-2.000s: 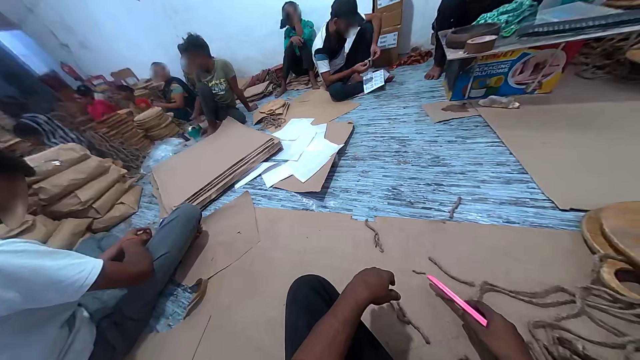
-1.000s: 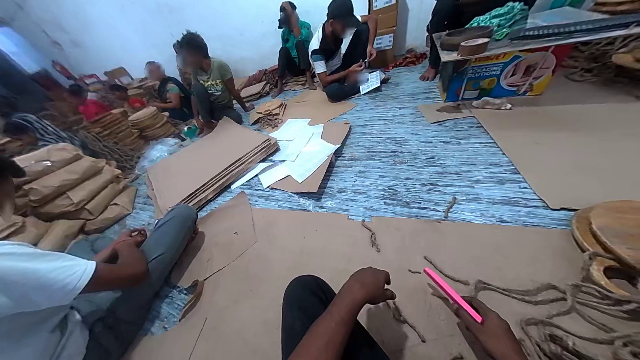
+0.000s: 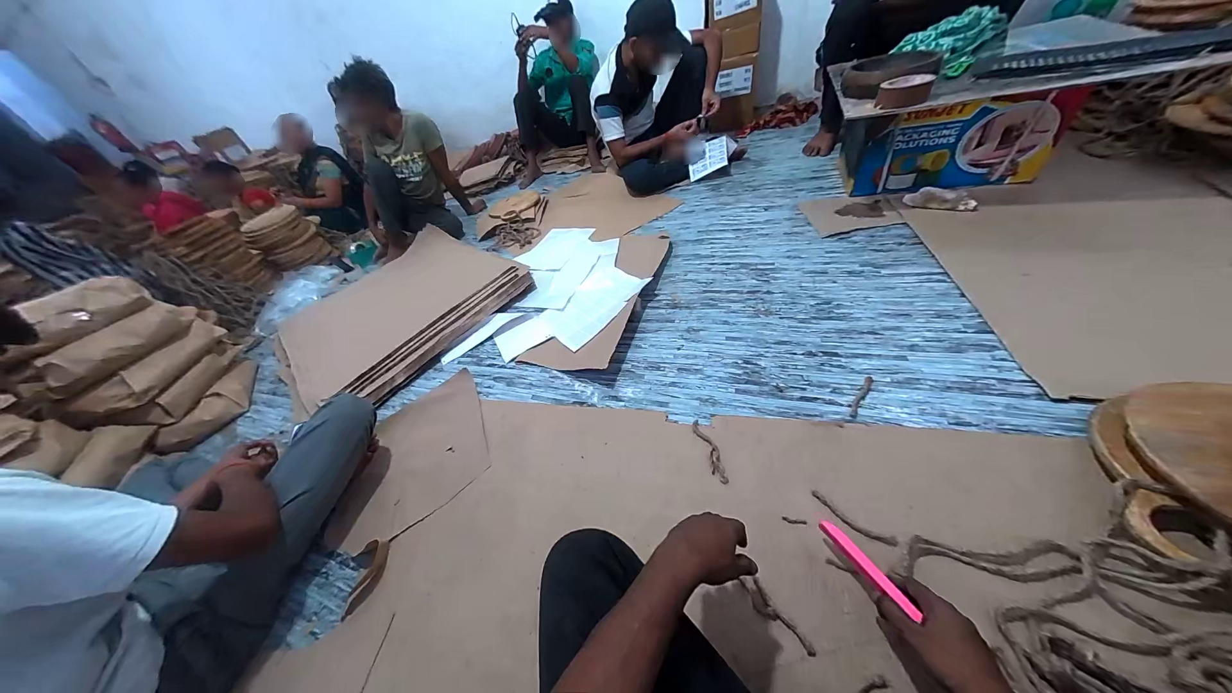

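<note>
My left hand [image 3: 710, 549] hangs over the cardboard sheet by my knee, its fingers bent and apart with nothing seen between them. A short piece of brown rope [image 3: 770, 611] lies just below it. A flat bright pink tool [image 3: 871, 571], its exact kind unclear, rests in my right hand [image 3: 929, 626], close above the cardboard [image 3: 597, 481]. Tangled brown rope [image 3: 1068, 568] spreads to the right of that hand. Beyond it, round wooden boards [image 3: 1189, 443] and a wooden ring [image 3: 1160, 525] lie at the right edge.
A person in a white shirt [image 3: 67, 549] sits close on my left. Ahead are stacked cardboard sheets [image 3: 395, 313] and white papers [image 3: 587, 298]. Paper-wrapped bundles [image 3: 135, 356] lie at left, a low table [image 3: 972, 91] stands at back right, and several people sit farther back.
</note>
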